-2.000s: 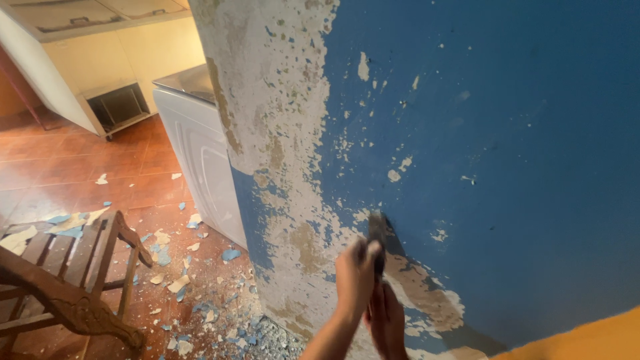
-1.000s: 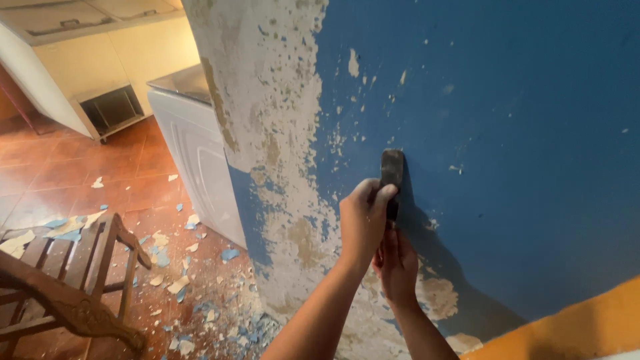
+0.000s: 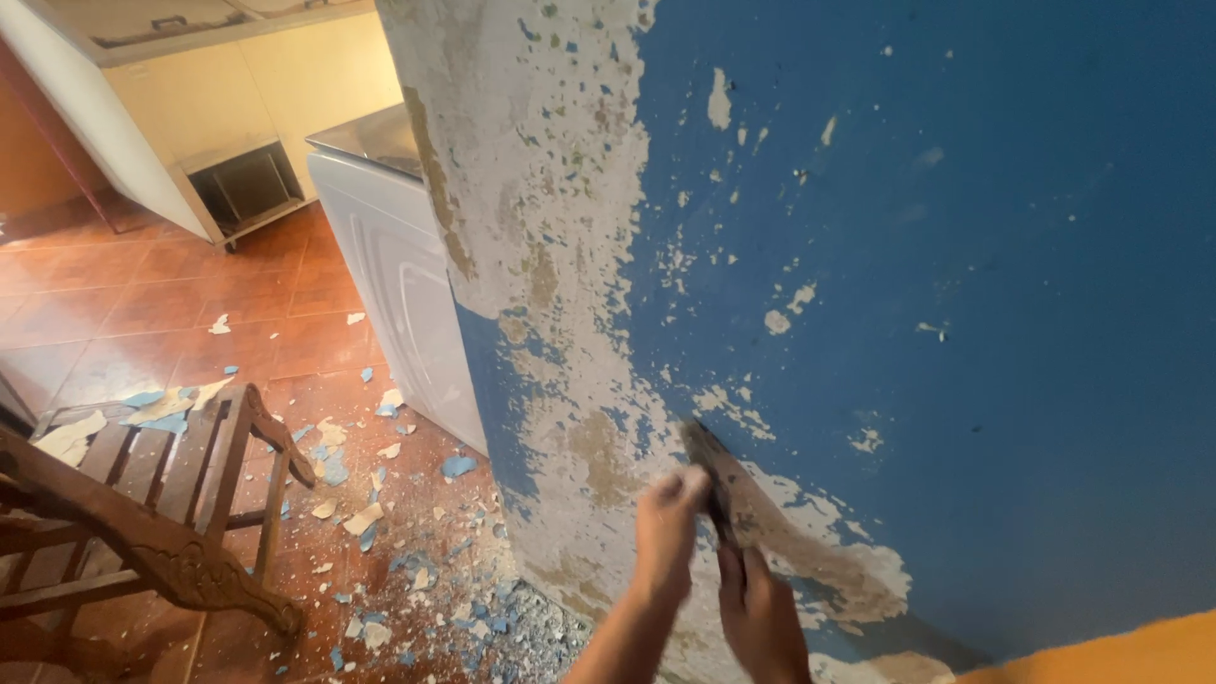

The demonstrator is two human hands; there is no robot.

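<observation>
A scraper with a dark blade (image 3: 711, 465) is held between both my hands, its tip at the wall (image 3: 912, 218) where blue paint meets bare pale plaster. My left hand (image 3: 673, 518) grips it near the blade, with the fingers closed around it. Below and to the right, my right hand (image 3: 758, 594) is closed on its lower part, which the fingers mostly hide. Shadows of hands and tool fall on the plaster patch to the right.
Left of the wall stand a white appliance (image 3: 389, 275) and a cream cabinet (image 3: 237, 85). A carved wooden chair (image 3: 171, 560) with paint flakes on its slats is at the lower left. Blue and cream paint chips (image 3: 366, 518) litter the tiled floor (image 3: 123, 294).
Both hands and the scraper have come down the wall from their place one second ago. Two seconds ago they were at about the present height.
</observation>
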